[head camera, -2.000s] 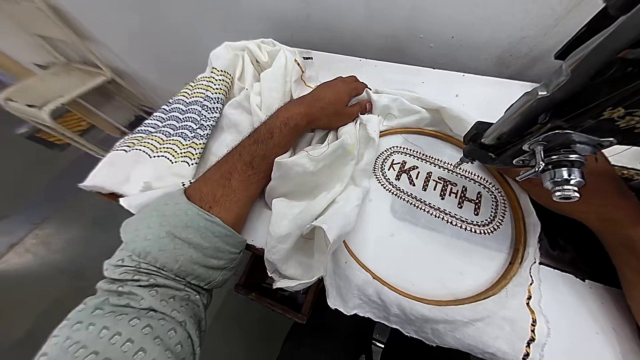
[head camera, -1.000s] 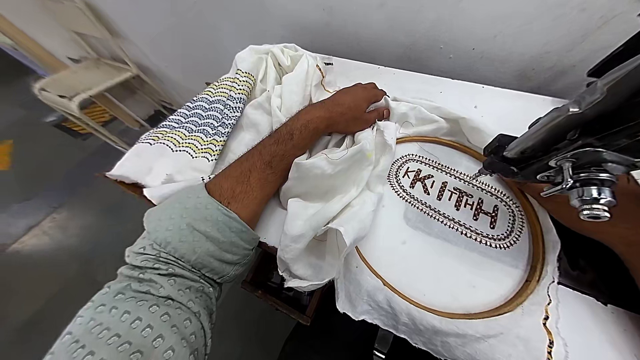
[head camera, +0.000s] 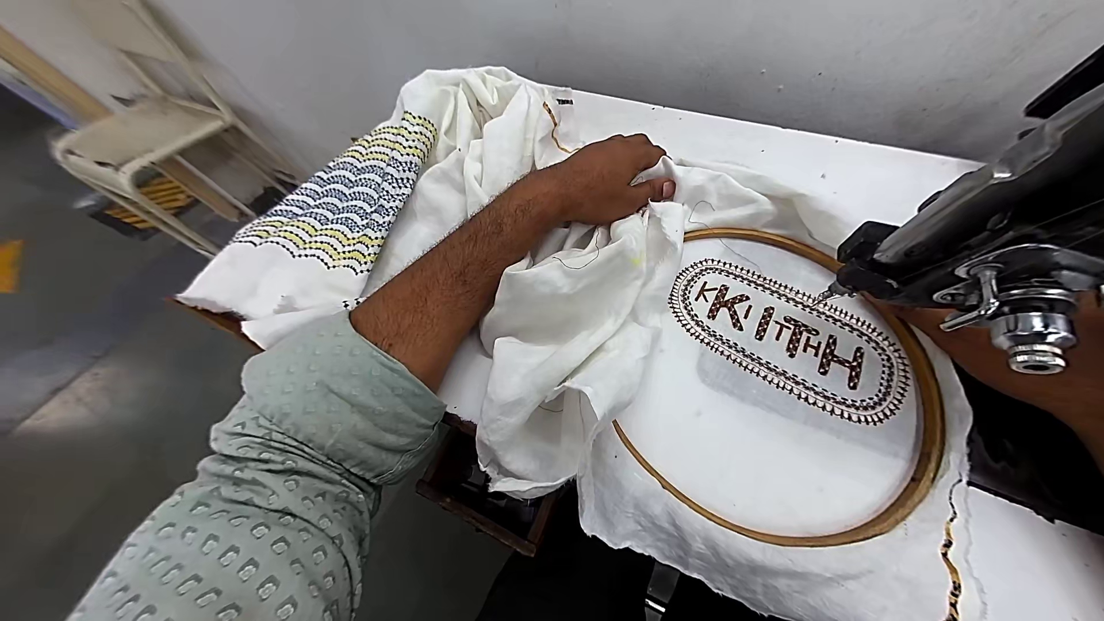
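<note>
White fabric (head camera: 776, 483) is stretched in a round wooden embroidery hoop (head camera: 927, 431) on the white tabletop. Inside the hoop, brown embroidered lettering sits within an oval stitched border (head camera: 789, 341). The needle end of a black sewing machine (head camera: 949, 233) is over the border's upper right edge. My left hand (head camera: 617, 181) grips bunched white cloth just left of the hoop, fingers curled into the folds. Behind the machine head, my right hand (head camera: 914, 323) is mostly hidden near the hoop's right side, so its fingers cannot be seen. Loose dark threads lie on the cloth.
More cloth with a blue and yellow stitched wave pattern (head camera: 345, 198) is heaped on the table's left end. A grey wall stands behind. A beige metal chair (head camera: 142, 129) is on the floor at the upper left. An open wooden drawer (head camera: 483, 492) is under the table.
</note>
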